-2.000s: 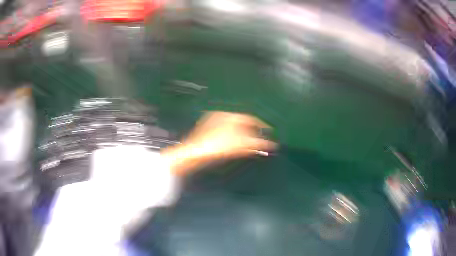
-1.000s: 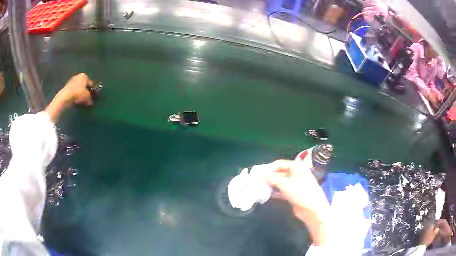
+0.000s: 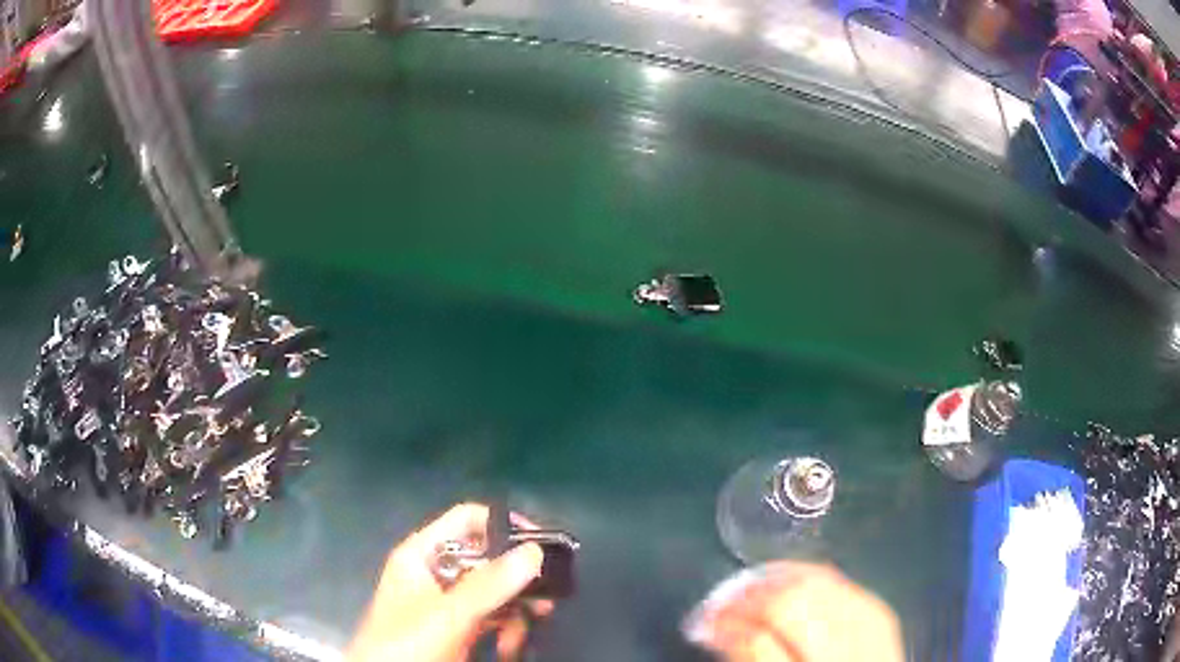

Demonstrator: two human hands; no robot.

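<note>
My left hand (image 3: 453,588), at the bottom centre, grips a small black-and-silver unit (image 3: 550,559), its metal loop towards the palm and its black body at the fingertips. My right hand (image 3: 802,621), at the bottom edge right of centre, is blurred and holds a white wipe (image 3: 725,597) at its left side. A clear bottle with a silver top (image 3: 809,486) stands just behind the right hand. A labelled clear bottle (image 3: 951,420) stands further right, beside a blue bin (image 3: 991,550) of white wipes (image 3: 1046,550).
A heap of units (image 3: 181,388) lies at left near a metal post (image 3: 162,149). Another heap (image 3: 1132,517) is at the right edge. A loose unit (image 3: 692,294) lies mid-belt, another (image 3: 999,352) behind the labelled bottle. A red tray (image 3: 214,16) is at the far left.
My left hand has come back from the far left to the bottom centre with a unit. My right hand has moved down, uncovering the clear bottle. The view has shifted left.
</note>
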